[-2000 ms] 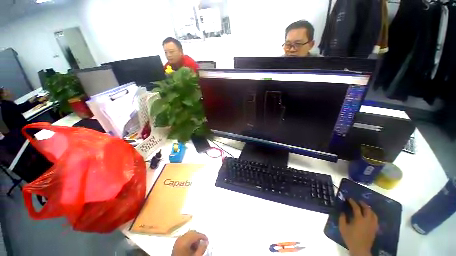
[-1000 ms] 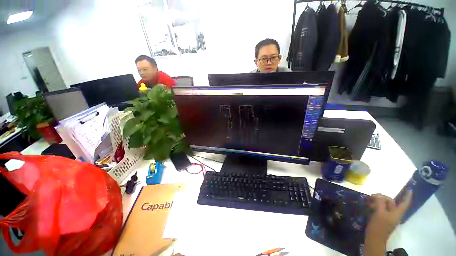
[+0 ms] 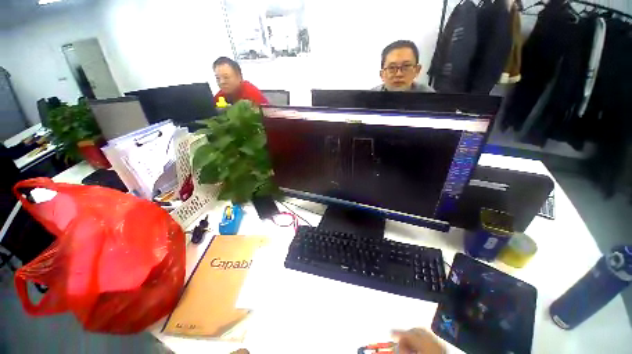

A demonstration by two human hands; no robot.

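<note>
My right hand (image 3: 420,341) is at the bottom edge, cut off by it, with its fingers at the orange-handled thread snips (image 3: 376,348) on the white desk. Whether the fingers grip the snips cannot be told. Only a fingertip-sized bit of my left hand (image 3: 240,351) shows at the bottom edge. White paper (image 3: 312,304) lies in front of the black keyboard (image 3: 364,261). The monitor (image 3: 374,162) shows a black screen with thin outlines. The dark mouse pad (image 3: 488,301) is right of the keyboard; the mouse is hard to make out.
A red plastic bag (image 3: 118,256) and a tan "Capab…" pad (image 3: 215,287) are at left. A blue tape dispenser (image 3: 231,219) and leafy plant (image 3: 235,152) stand behind. A blue tin (image 3: 487,235), yellowish tape roll (image 3: 518,250) and blue flask (image 3: 592,290) are at right. Two people sit opposite.
My right hand was on the mouse pad, then beside the flask, and is now to the left at the snips. My left hand has mostly dropped out of view. The view has shifted.
</note>
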